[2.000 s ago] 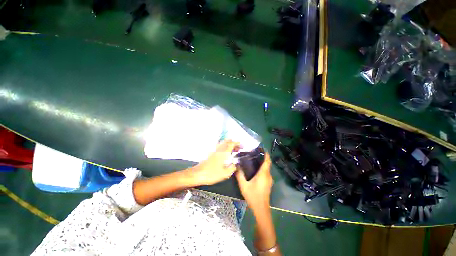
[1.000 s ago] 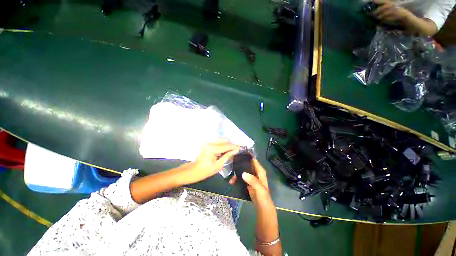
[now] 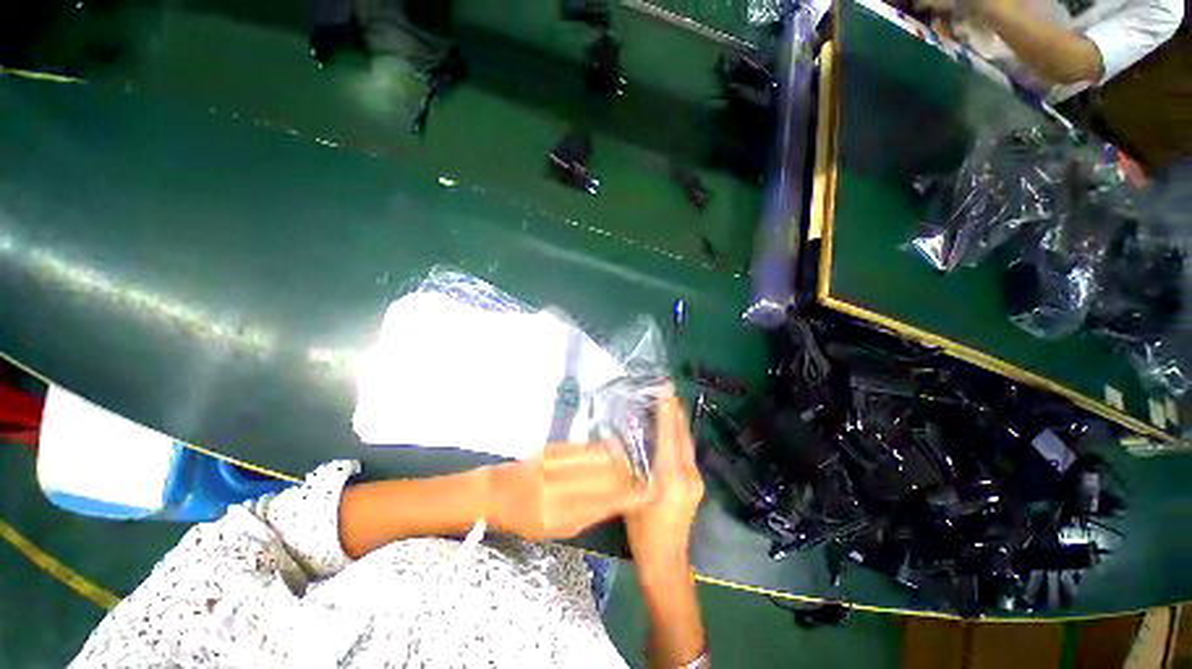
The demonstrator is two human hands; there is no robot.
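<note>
My left hand point(image 3: 582, 489) and my right hand point(image 3: 668, 485) are together at the near edge of the table. Both are closed around a crumpled clear plastic bag point(image 3: 637, 371), which sticks up above the fingers. The black adapter seen earlier is hidden by the hands and film; I cannot tell how far it is inside the bag. A bright white stack point(image 3: 451, 379) lies left of the hands, with clear film at its far edge. A large black pile of unbagged adapters point(image 3: 915, 457) lies to the right.
A raised green board with a yellow-tan edge point(image 3: 961, 350) holds bagged adapters point(image 3: 1046, 281) at upper right. A shiny bluish bar point(image 3: 782, 196) runs beside it. Scattered adapters point(image 3: 571, 160) lie on the conveyor. Another person's arm point(image 3: 1046, 42) is at top right. A blue and white bin point(image 3: 111, 451) is lower left.
The black adapter has gone out of sight between my hands, and clear film now stands up above them. My left hand has moved lower, against the right. The other person's arm has shifted on the far side.
</note>
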